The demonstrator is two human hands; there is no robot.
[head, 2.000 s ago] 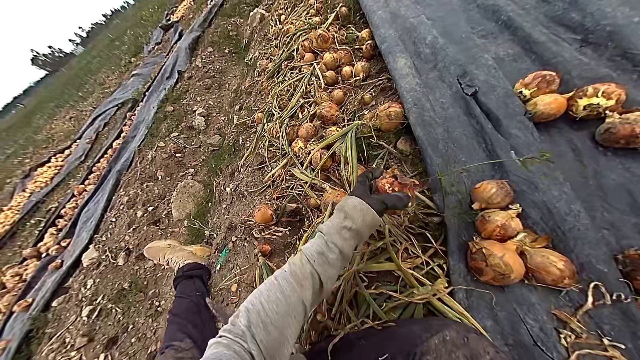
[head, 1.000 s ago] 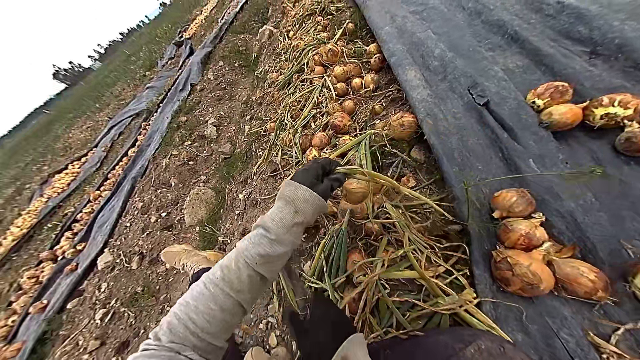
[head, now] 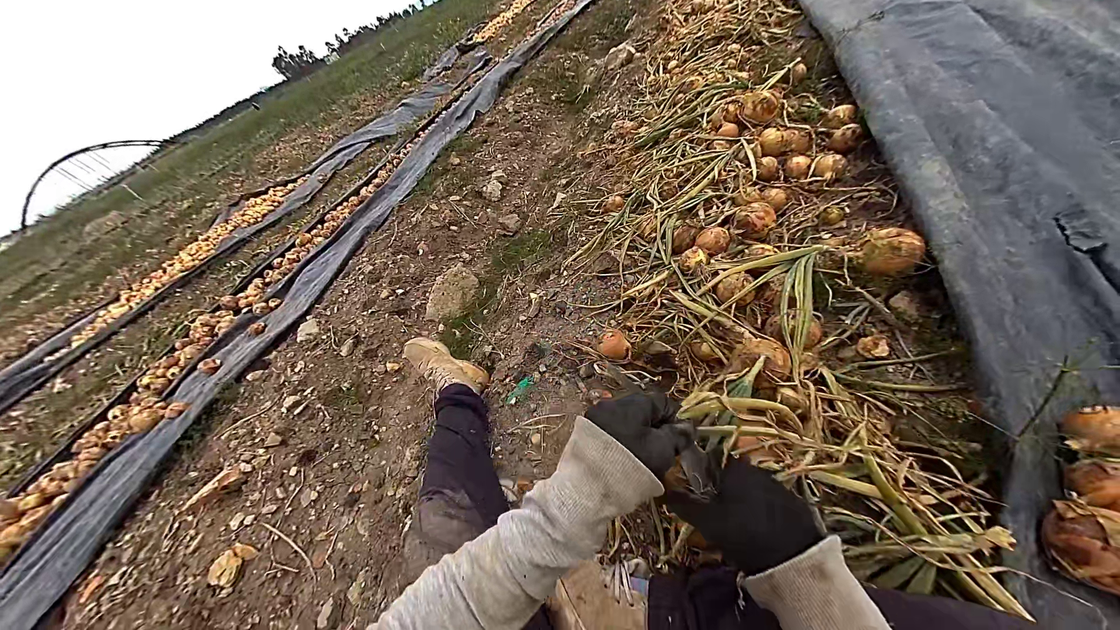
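Both hands wear dark gloves with grey sleeves and meet low in the middle of the view. My left hand (head: pixel 643 429) is curled at the cut end of a bunch of onion leaves (head: pixel 744 411). My right hand (head: pixel 744 512) is beside it, its fingertips near my left hand's, around something greyish that is too blurred to name. An onion between the hands is mostly hidden. Dry onion tops (head: pixel 884 490) lie under and right of the hands. A brown onion (head: pixel 614 344) rests on the soil just above my left hand.
Onions (head: pixel 759 219) with withered leaves run up the row ahead. Dark ground-cover fabric (head: pixel 971 157) lies at the right, with onions (head: pixel 1085 534) on it. A stone (head: pixel 452 293) and my boot (head: pixel 446 366) are on the soil at left. Further left, fabric strips (head: pixel 210 372) border rows of onions.
My left hand has moved from the leaves back toward my body, and my right hand has come up to it. Two seconds ago one gloved hand held an onion near the fabric. The view has turned left.
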